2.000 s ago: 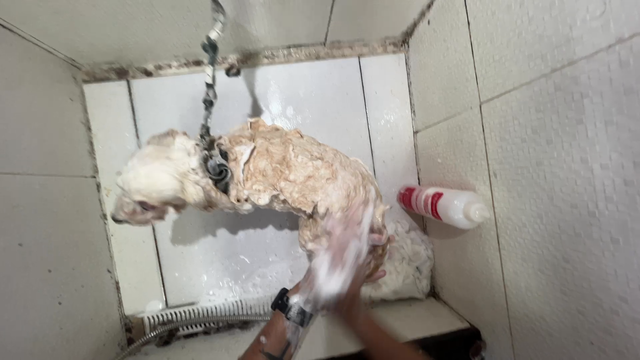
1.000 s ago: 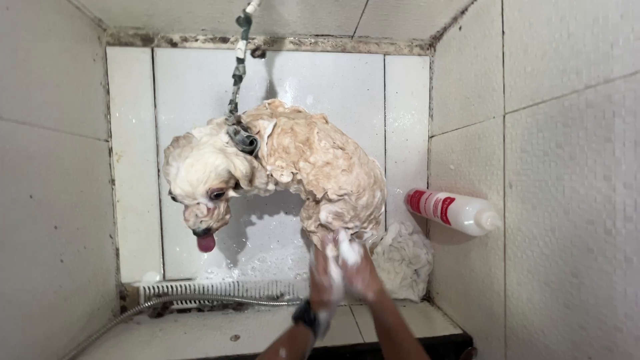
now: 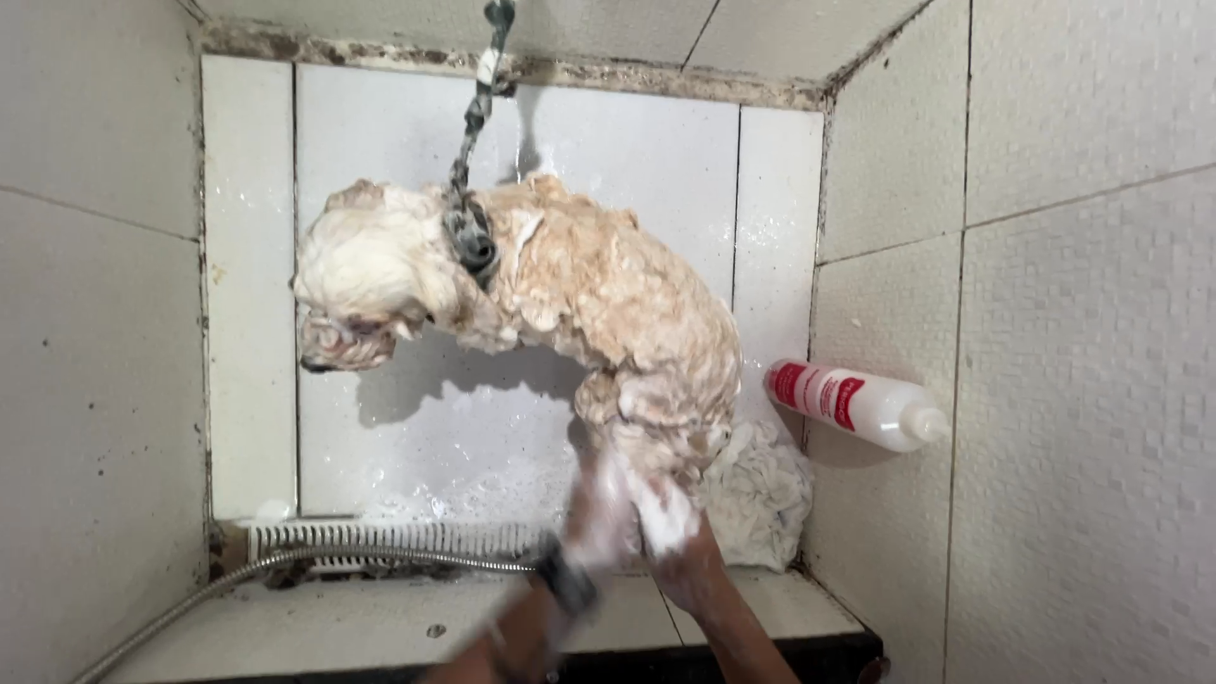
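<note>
A wet, light-coated dog (image 3: 617,294) covered in lather stands in a tiled wash tub, head at the left and facing down-left. A dark collar (image 3: 470,237) with a knotted leash (image 3: 480,104) running upward is around its neck. At the dog's rear end, my left hand (image 3: 603,513), blurred and with a dark wristband, is close beside my right hand (image 3: 679,532). Thick white foam lies on both hands. Their fingers are mostly hidden by foam, fur and blur, so whether they grip a leg or the tail cannot be told.
A white plastic bottle (image 3: 855,407) with red label parts leans by the right wall. A crumpled whitish wet cloth (image 3: 760,494) lies in the lower right corner. A slotted white drain grate (image 3: 399,540) and a metal shower hose (image 3: 361,553) run along the near edge.
The dog's head has turned, and its tongue, out one second ago, no longer shows. My hands stay by its rear end, foam on them throughout.
</note>
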